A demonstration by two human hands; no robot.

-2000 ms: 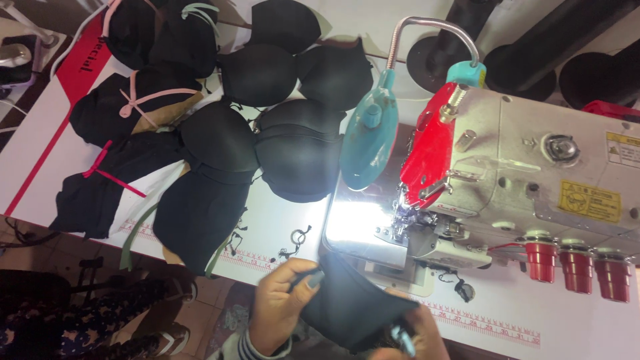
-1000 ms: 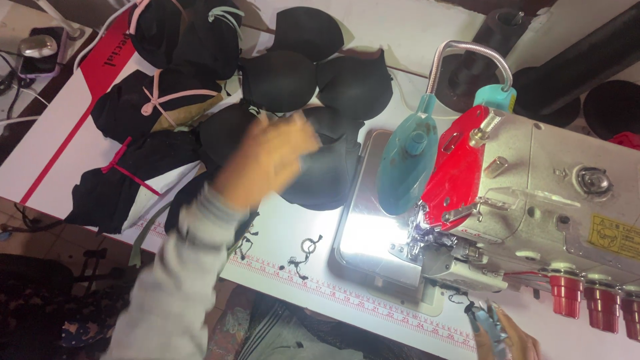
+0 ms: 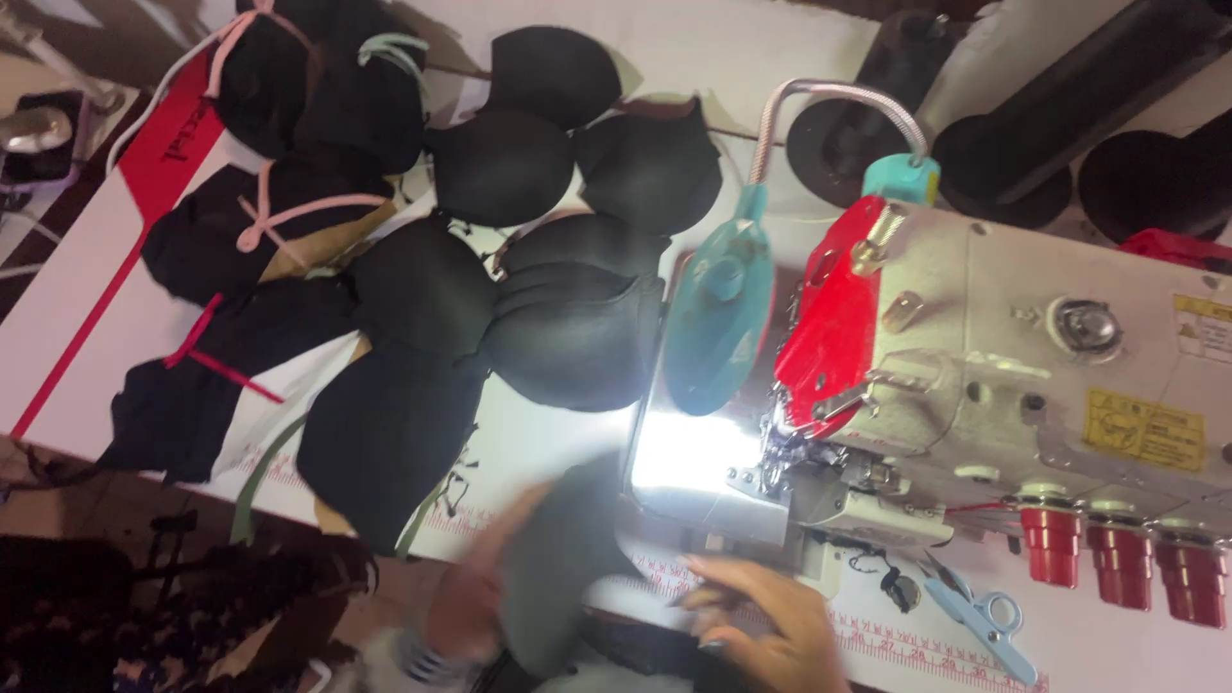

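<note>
A black moulded bra cup (image 3: 563,568), blurred by motion, is in my left hand (image 3: 472,577) at the table's front edge, left of the overlock sewing machine (image 3: 962,356). My right hand (image 3: 760,616) is just right of the cup, fingers bent, with nothing visible between them; dark fabric lies beneath it. Blue-handled thread snips (image 3: 982,616) lie on the table to the right of that hand. Behind my hands, the machine's lit metal plate (image 3: 698,462) glows under a teal lamp (image 3: 720,308).
Black bra cups (image 3: 577,337) lie stacked across the table's left and middle. Black pieces with pink ties (image 3: 289,217) are farther left. Thread scraps (image 3: 452,486) lie near the front edge. Red knobs (image 3: 1049,544) line the machine's front, and black cylinders (image 3: 1039,115) stand behind it.
My left hand has come back from the pile of cups to the front edge with a black cup. The snips, in my right hand earlier, now lie on the table.
</note>
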